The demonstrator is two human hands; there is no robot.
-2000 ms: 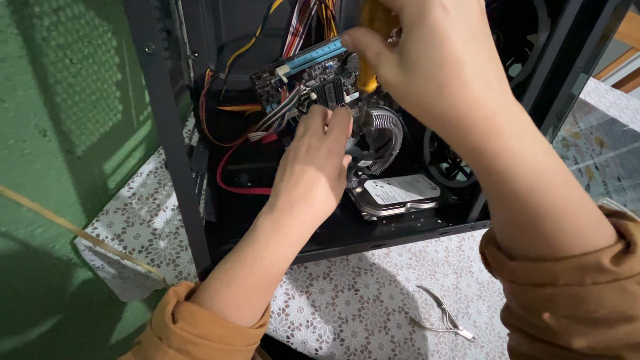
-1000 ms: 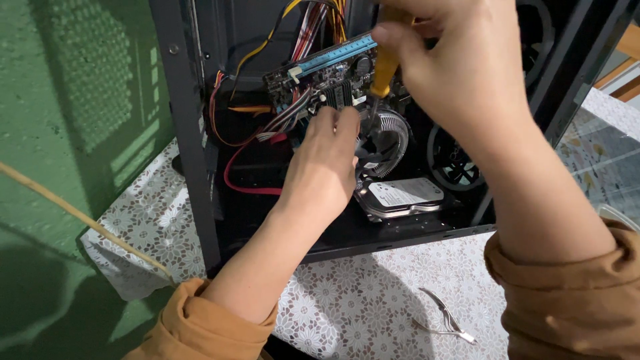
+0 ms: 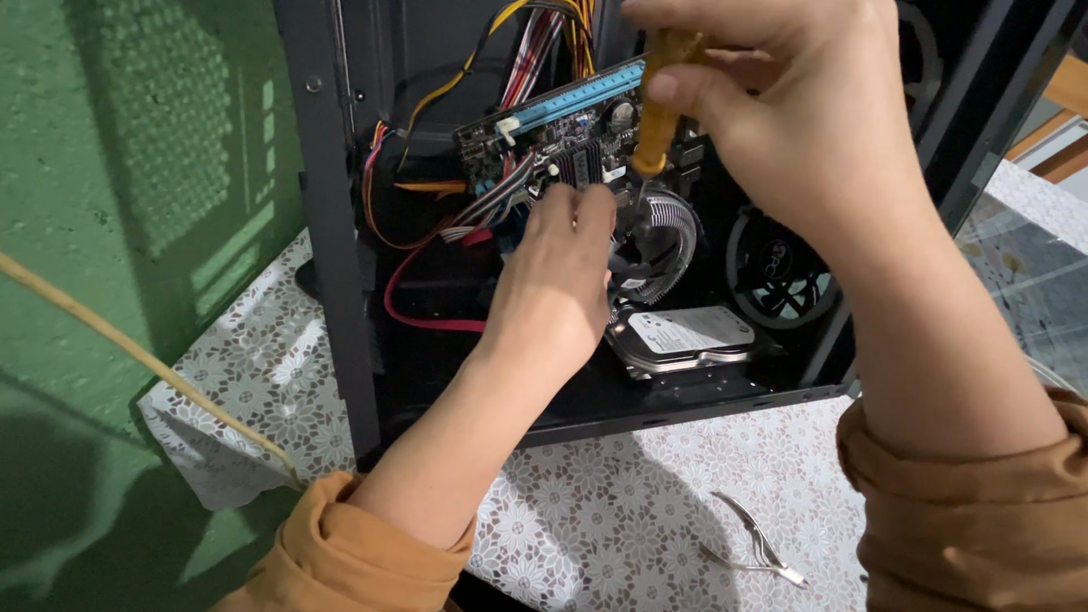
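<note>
My right hand (image 3: 765, 110) grips the yellow handle of a screwdriver (image 3: 659, 127), which points down at the CPU cooler (image 3: 667, 246); its tip is hard to make out against the cooler. My left hand (image 3: 561, 263) reaches in beside the cooler's left side, fingers bent near the black heatsink (image 3: 580, 164); what the fingertips touch is hidden. The motherboard (image 3: 484, 153), with a blue slot (image 3: 578, 98), sits tilted inside the black computer case (image 3: 327, 255). Below the cooler lies a hard disk drive (image 3: 688, 336) with a white label.
A red cable (image 3: 433, 323) and a yellow and black cable bundle (image 3: 442, 93) run at the left inside the case. A case fan (image 3: 782, 268) is at the right. Metal nippers (image 3: 761, 544) lie on the patterned tablecloth (image 3: 595, 510). A thin stick (image 3: 153, 361) crosses before the green wall.
Both hands stay at the cooler, the right one still gripping the screwdriver. The view has shifted slightly. No object has plainly changed place.
</note>
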